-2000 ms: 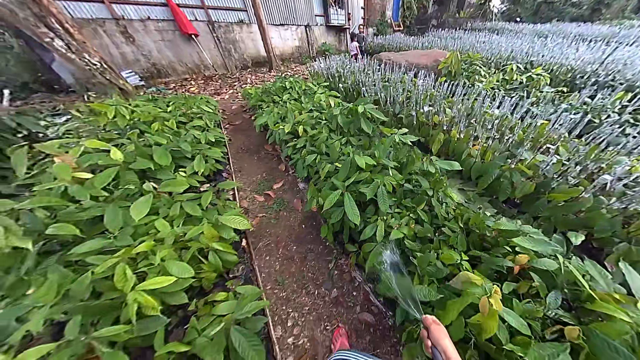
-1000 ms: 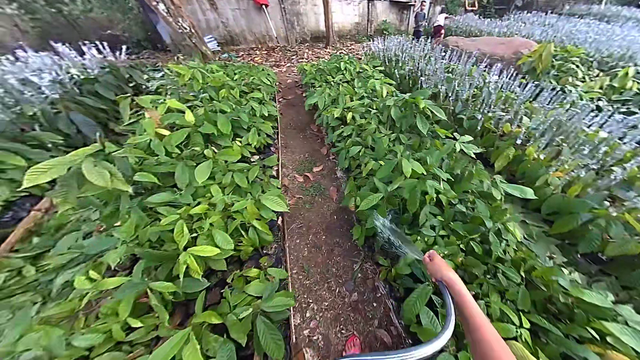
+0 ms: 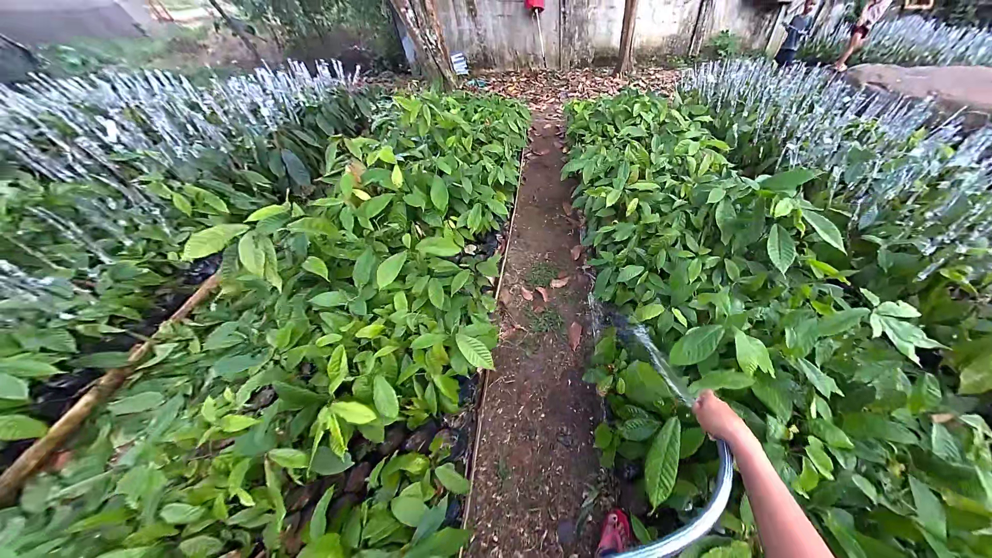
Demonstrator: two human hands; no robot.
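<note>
My right hand (image 3: 718,419) is closed around the end of a clear, shiny hose (image 3: 717,500), at the lower right over the seedling bed. The hose curves down from the fist to the bottom edge. Water (image 3: 657,358) sprays from its end, forward and left, onto the near edge of the right bed of leafy green seedlings (image 3: 674,232) beside the path. The hose's outlet is covered by my fingers. My left hand is not in the frame.
A narrow dirt path (image 3: 535,387) runs between the right bed and the left seedling bed (image 3: 387,310). A wooden pole (image 3: 101,391) lies at far left. My red shoe (image 3: 614,532) is at the bottom. Two people stand far right, near a large rock (image 3: 922,81).
The view has swung left, showing more of the left bed. The spray now falls toward the path-side edge of the right bed, and the hose below my right hand shows more.
</note>
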